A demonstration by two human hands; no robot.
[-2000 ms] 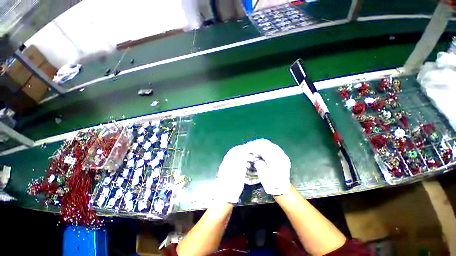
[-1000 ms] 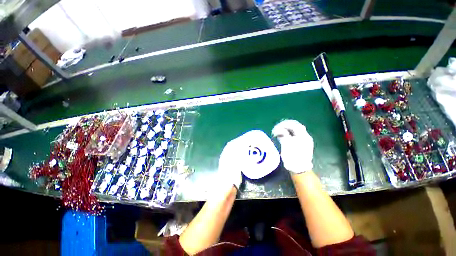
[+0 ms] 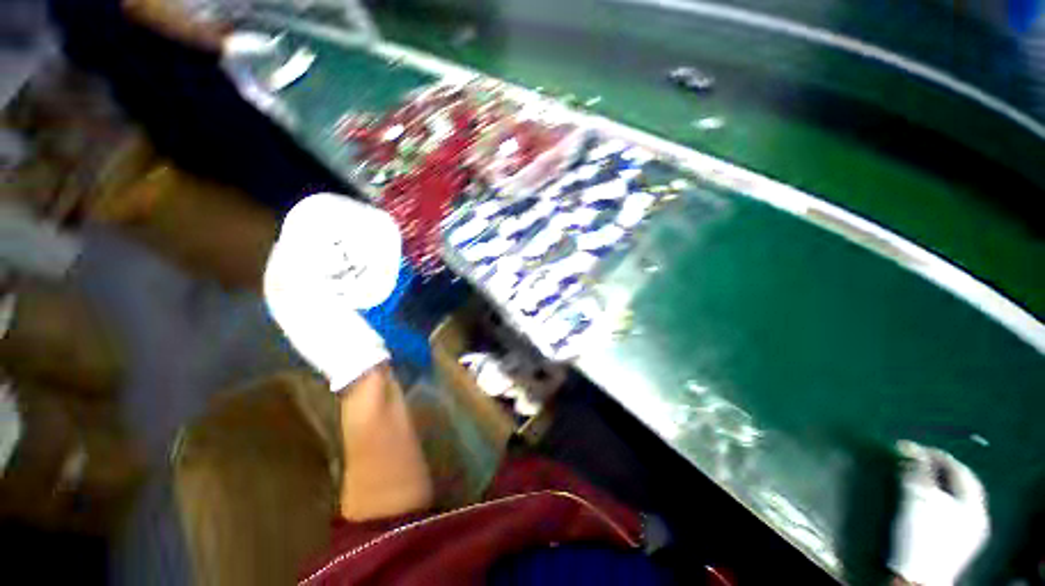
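Observation:
The view is blurred. My left hand (image 3: 315,326), in a white knit glove, holds the round white housing (image 3: 342,250) off the bench's front edge at the left, over the floor area. The fingers are mostly hidden by the housing. My right hand (image 3: 942,517), also gloved, is over the green bench at the lower right, near the frame's edge. Its fingers look curled, and whether it holds something small cannot be told.
A tray of white and dark-blue modules (image 3: 562,235) lies on the bench (image 3: 791,332). Tangled red wires (image 3: 430,172) hang over its edge. A blue stool (image 3: 401,326) and brown cartons (image 3: 246,458) are below. Another person's arm (image 3: 172,23) shows at upper left.
The view has swung to the left. My left hand has carried the white housing left, past the bench edge. My hands are now far apart. The stick-like product and right tray have left the view.

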